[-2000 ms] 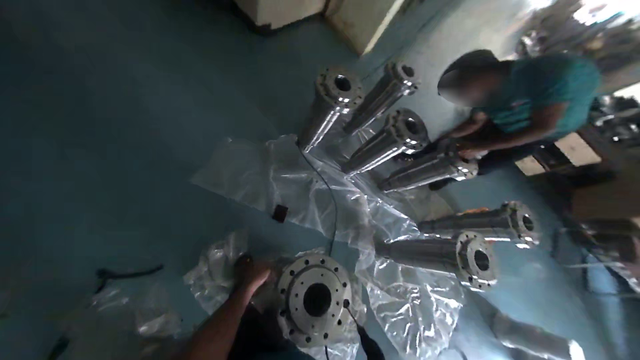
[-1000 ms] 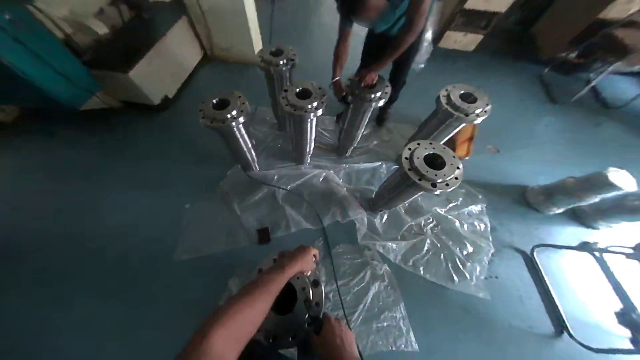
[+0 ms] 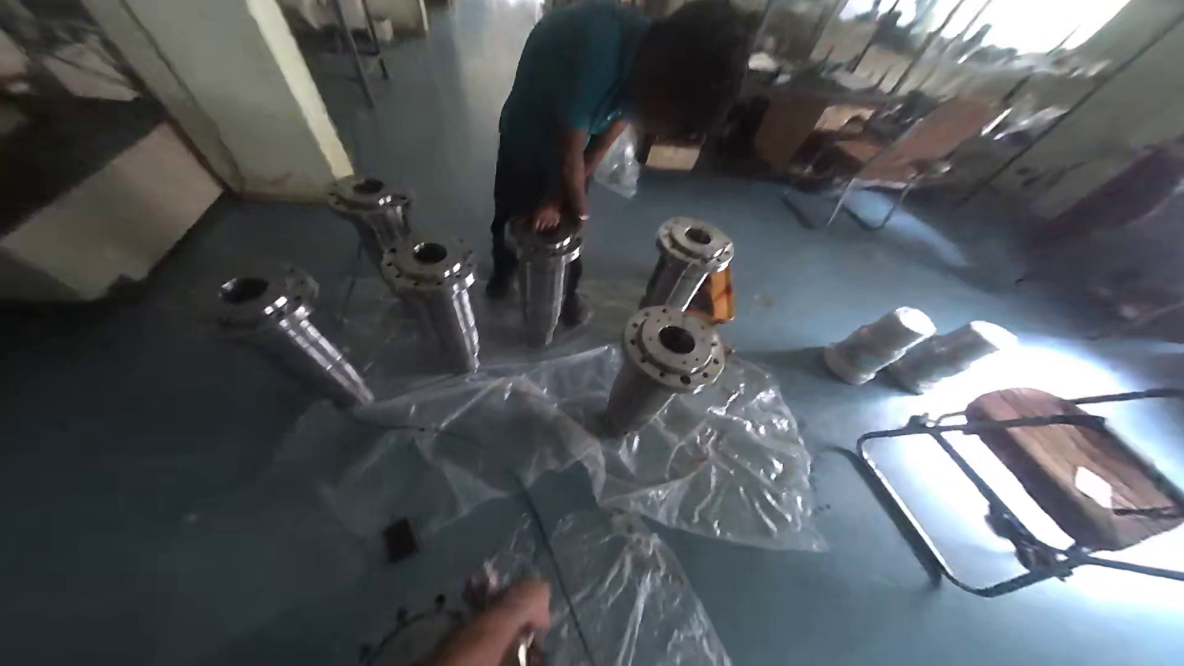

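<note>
At the bottom edge, my left hand (image 3: 523, 610) is blurred over the right side of a flanged metal cylinder (image 3: 407, 638), of which only part of the dark rim with bolt holes shows. Its fingers are hidden or smeared, so a grip cannot be made out; a small shiny piece shows just below the hand. My right hand is out of view. A thin black cable (image 3: 555, 564) runs across clear plastic sheeting (image 3: 647, 573) beside my left hand. The nearest upright flanged steel cylinder (image 3: 671, 356) stands farther off on the sheeting.
Several more flanged cylinders (image 3: 430, 268) stand beyond. A co-worker (image 3: 573, 102) bends over one, a hand on its top. A small dark block (image 3: 400, 539) lies on the floor at left. Two wrapped cylinders (image 3: 879, 347) and an overturned metal-framed chair (image 3: 1054, 453) lie at right.
My right hand, seen at the near flange one second ago, has left view. The co-worker was crouching two seconds ago and now stands bent over. The view has turned.
</note>
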